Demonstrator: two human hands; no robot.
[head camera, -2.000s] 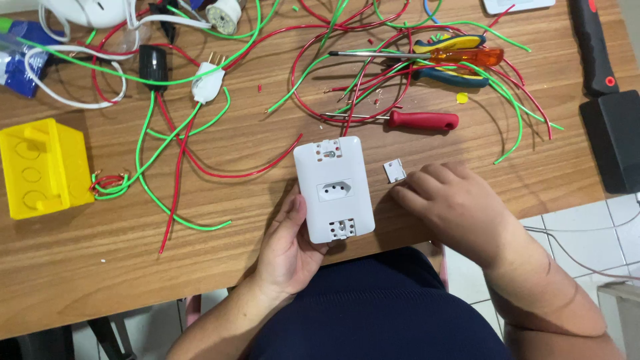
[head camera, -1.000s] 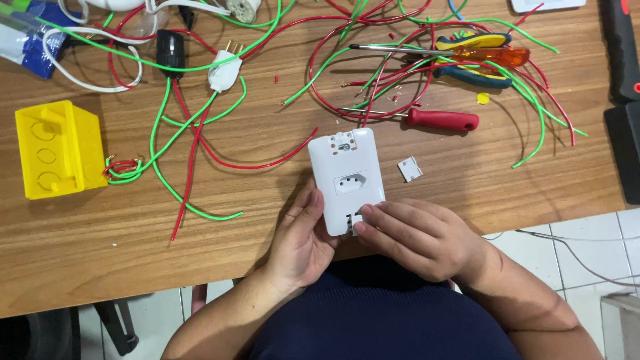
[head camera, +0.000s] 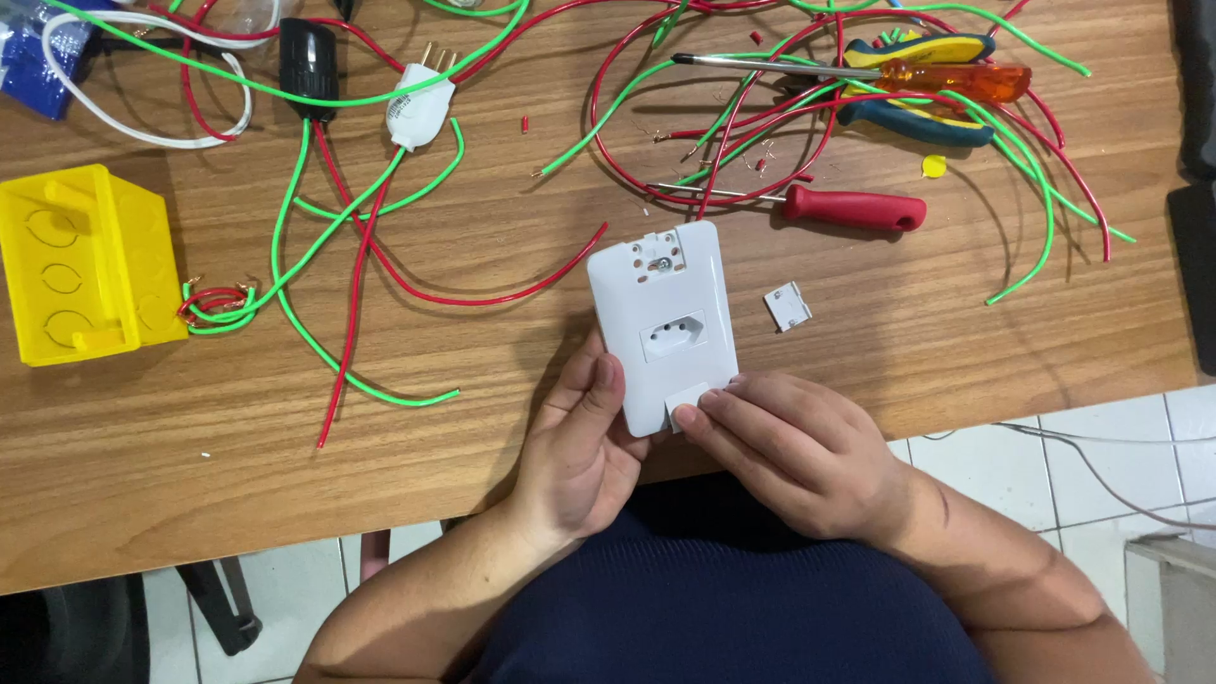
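Observation:
My left hand (head camera: 584, 442) holds a white wall socket plate (head camera: 665, 285) by its lower left edge, tilted slightly, over the table's front edge. Its three-hole outlet is in the middle, and a screw shows in the uncovered recess at the top. With its fingertips, my right hand (head camera: 807, 437) grips a small white cover piece (head camera: 689, 394) at the plate's lower recess; whether it is seated there I cannot tell. A second small square cover piece (head camera: 788, 307) lies on the wood to the right of the plate. A red wire runs up from behind the plate.
Beyond the plate lie a red-handled screwdriver (head camera: 855, 207), an orange-handled screwdriver (head camera: 955, 82), blue-and-yellow pliers (head camera: 917, 126) and loose red and green wires. Left are a yellow electrical box (head camera: 90, 266), a white plug (head camera: 419, 106) and a black connector (head camera: 309, 71). The wooden table's front edge (head camera: 218, 551) is near me.
My right hand has moved from beside the loose cover piece to the plate's lower end. The lower recess, uncovered two seconds ago, is now largely hidden by a white piece under my fingers.

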